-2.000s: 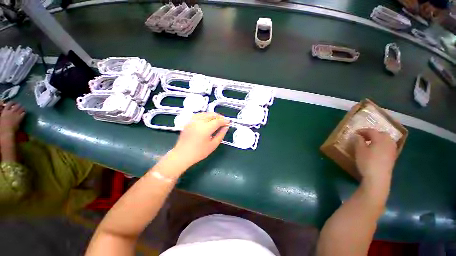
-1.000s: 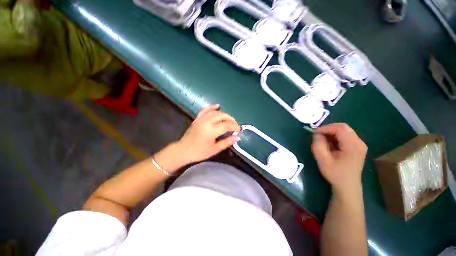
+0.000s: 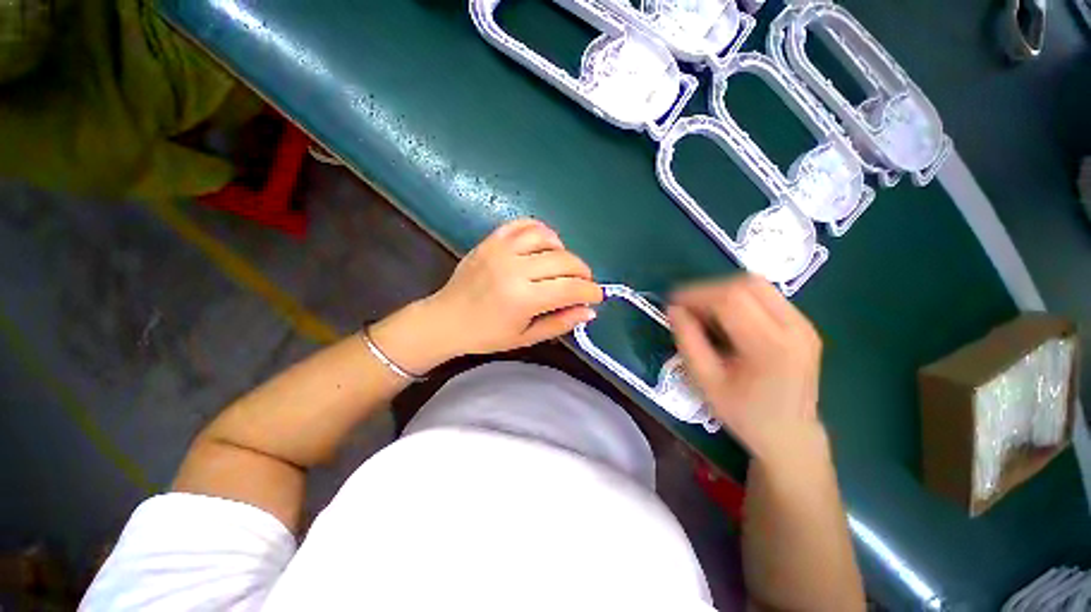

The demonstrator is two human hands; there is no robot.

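A white housing frame (image 3: 625, 369) is held near the bench's front edge, its slot end toward my left hand and its round end partly covered by my right hand. My left hand (image 3: 517, 293) grips the slot end between thumb and fingers. My right hand (image 3: 744, 359) is over the frame's far rim, blurred, with fingertips near the rim. Whether a clear insert strip is in those fingertips cannot be told.
Laid-out frames (image 3: 778, 243) lie in slanted rows beyond my hands. An open brown parts box (image 3: 945, 412) with shiny clear pieces stands at the right. A pale line (image 3: 991, 233) runs behind. Part of a red stool (image 3: 273, 179) shows below the bench at the left.
My right hand has moved left from beside the laid-out frames onto the held frame and now covers part of its round end. My left hand still holds the slot end.
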